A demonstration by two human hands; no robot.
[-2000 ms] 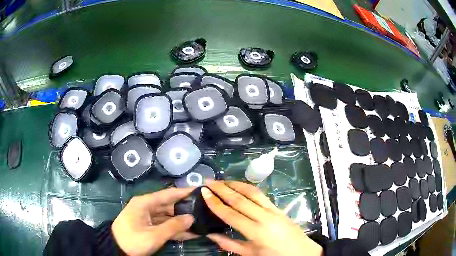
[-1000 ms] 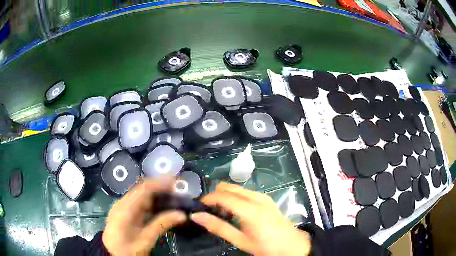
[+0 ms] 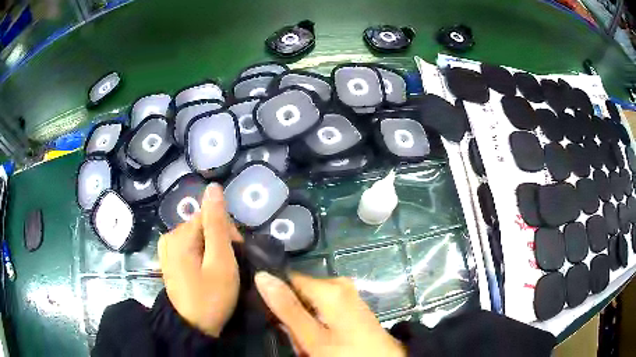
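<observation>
My right hand [image 3: 328, 310], blurred, holds a dark black part [image 3: 267, 255], likely a housing, low in the middle with the thumb on its near edge. My left hand [image 3: 202, 268] is just left of it, fingers pointing up over a grey-faced assembly with a white ring [image 3: 180, 197] at the heap's near edge. The fingers cover part of that assembly; whether they grip it or only touch it is unclear. Other glued assemblies [image 3: 213, 141] lie heaped beyond the hands. A white glue bottle [image 3: 379, 200] stands right of the heap, nozzle up.
A clear ribbed tray [image 3: 373, 268] lies under the heap and hands. White backing sheets [image 3: 512, 268] with rows of black pads [image 3: 551, 296] are at right. Several housings [image 3: 291, 40] sit singly on the green belt beyond. A small dark piece [image 3: 33, 230] lies far left.
My hands were together on a black part; now my left hand has moved up to the heap's near edge and the part is in my right hand. The camera view has shifted.
</observation>
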